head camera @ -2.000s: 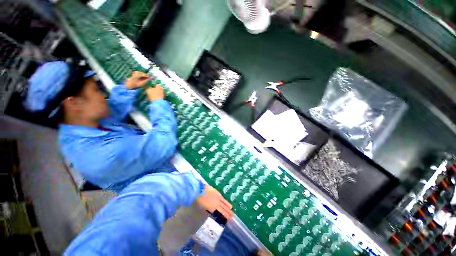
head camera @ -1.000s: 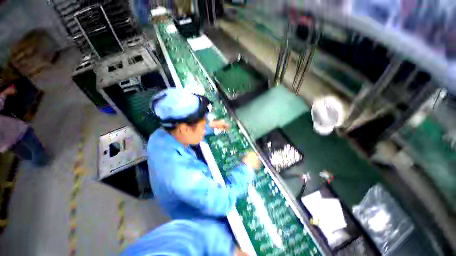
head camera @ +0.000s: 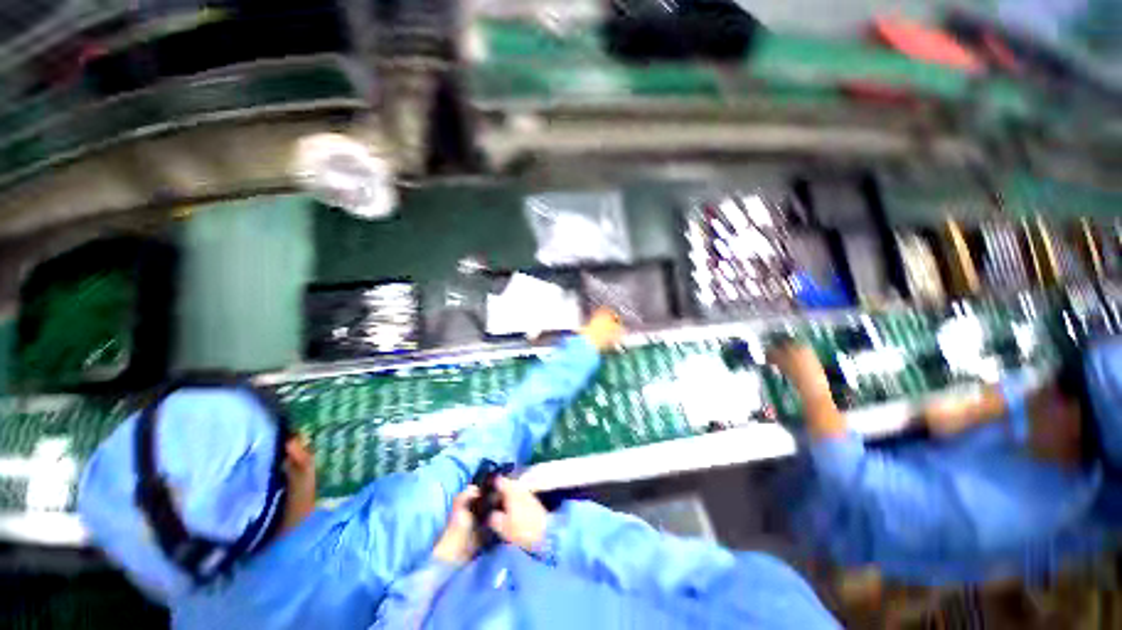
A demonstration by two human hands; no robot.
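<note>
My left hand [head camera: 459,527] and my right hand [head camera: 521,512] are together at the bottom centre, in front of my body. Their fingers close around a small dark thing [head camera: 489,487]; blur hides what it is. Both hands are short of the metal edge of the line. The long green circuit boards [head camera: 351,425] lie along the line beyond them, with rows of pale outlines.
A person in a blue cap [head camera: 197,474] at left stretches an arm across the boards to the tray of silvery parts [head camera: 634,292]. Another person's hand [head camera: 802,364] is over the boards at right. White slips [head camera: 532,305], a clear bag [head camera: 578,227] and a coil tray [head camera: 738,252] lie behind.
The view has swung right and levelled. My hands are now together around a small dark thing. The left neighbour's arm has reached across to the parts tray; a person at right has come into view.
</note>
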